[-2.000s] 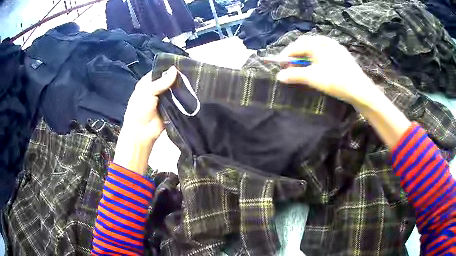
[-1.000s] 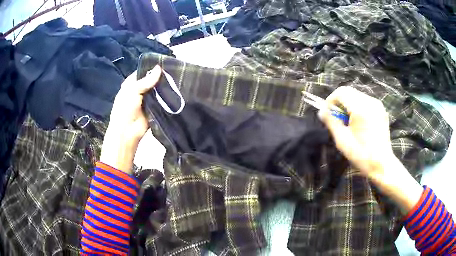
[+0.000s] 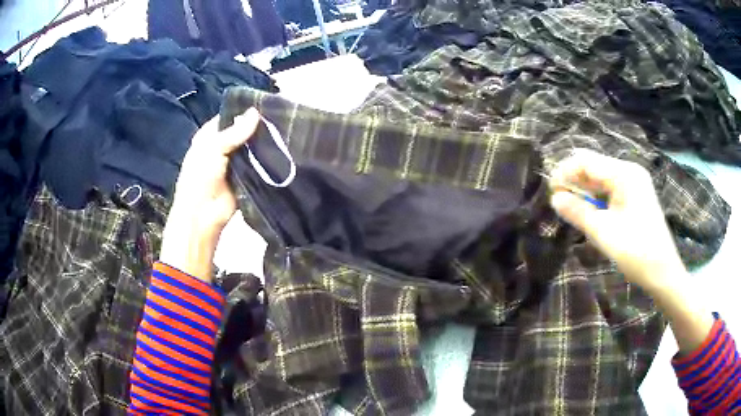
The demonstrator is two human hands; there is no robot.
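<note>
A dark brown-olive plaid garment with cream and yellow check lines hangs open in front of me, its plain dark lining showing below the wide plaid band. My left hand grips the band's left end. A thin white loop hangs there over the lining. My right hand is at the band's right end and holds small snips with a blue handle. The snips are mostly hidden by the fingers, and their tip is at the garment's edge. I cannot tell whether the blades are closed. A plaid strip hangs below.
Navy garments lie heaped at left above a plaid pile with a small pale ring. A large plaid heap lies at the far right. Dark clothes hang behind. The white table shows between the heaps.
My right hand with the snips has moved right and down along the band to its right end. My left hand keeps its grip; it and the garment have shifted slightly left in view.
</note>
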